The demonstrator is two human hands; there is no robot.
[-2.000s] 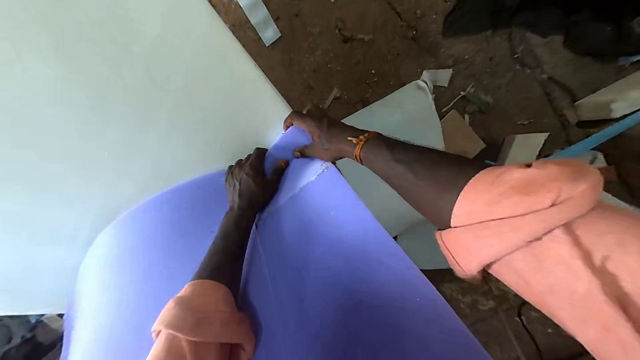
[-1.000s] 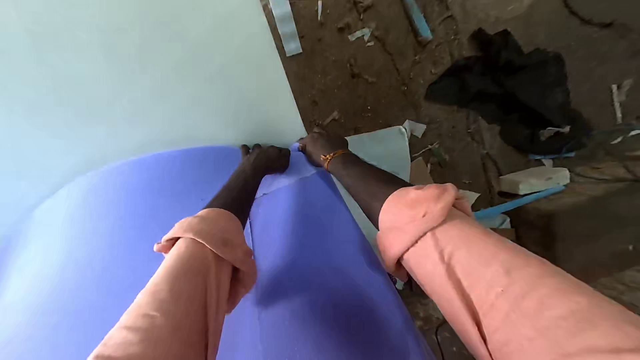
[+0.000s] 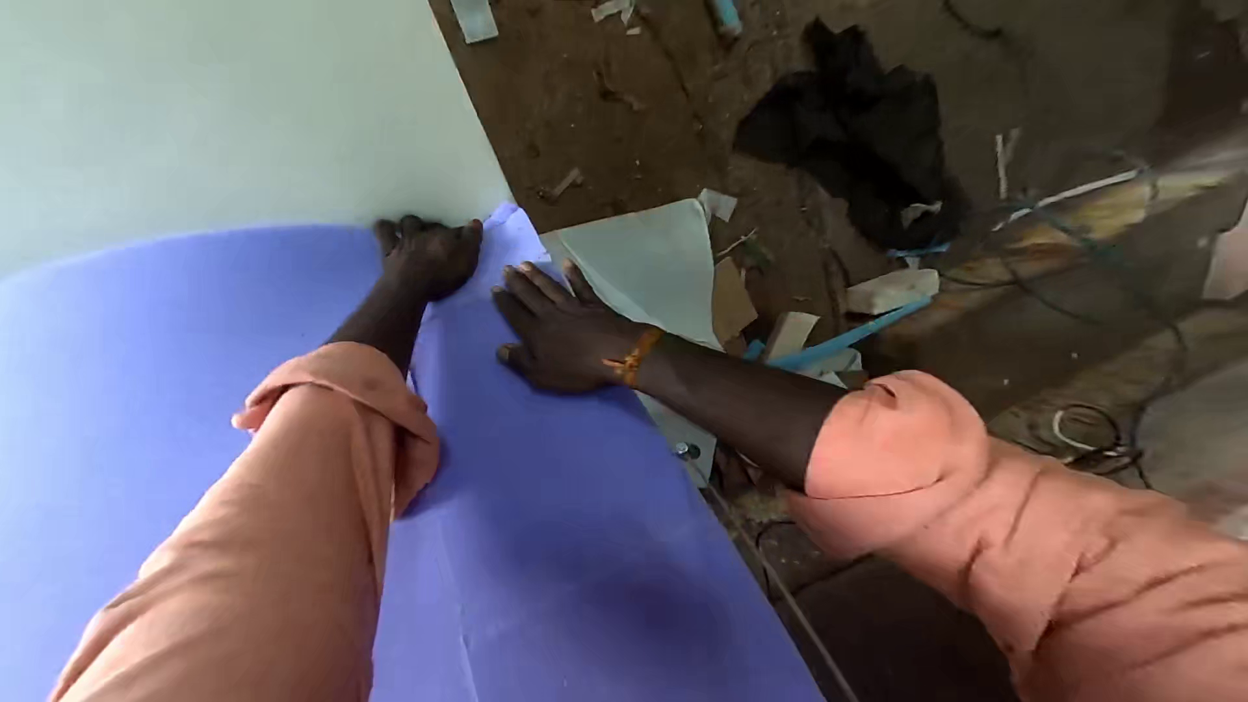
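A blue-violet sheet point(image 3: 546, 507), perhaps foam or fabric, covers the near part of a pale green sheet or panel point(image 3: 244, 107). My left hand point(image 3: 429, 255) presses on the blue-violet sheet near its far edge, thumb toward the corner. To its right, my right hand point(image 3: 565, 336) lies palm down with fingers spread on the same sheet, beside its right edge. A lighter violet strip point(image 3: 512, 239) lies at the far corner between and beyond the hands. A seam or fold line runs from there toward me. An orange thread bracelet point(image 3: 634, 359) circles my right wrist.
Below the right edge, a pale sheet piece point(image 3: 653, 258) lies over the littered floor. A black cloth point(image 3: 858, 136), a white block point(image 3: 892, 291), a light blue strip point(image 3: 853, 337), and a coiled cable point(image 3: 1087, 429) are at the right.
My right hand has let go of the sheet's corner and moved nearer to me, now flat on the surface. The violet piece at the corner, earlier between my hands, now lies exposed.
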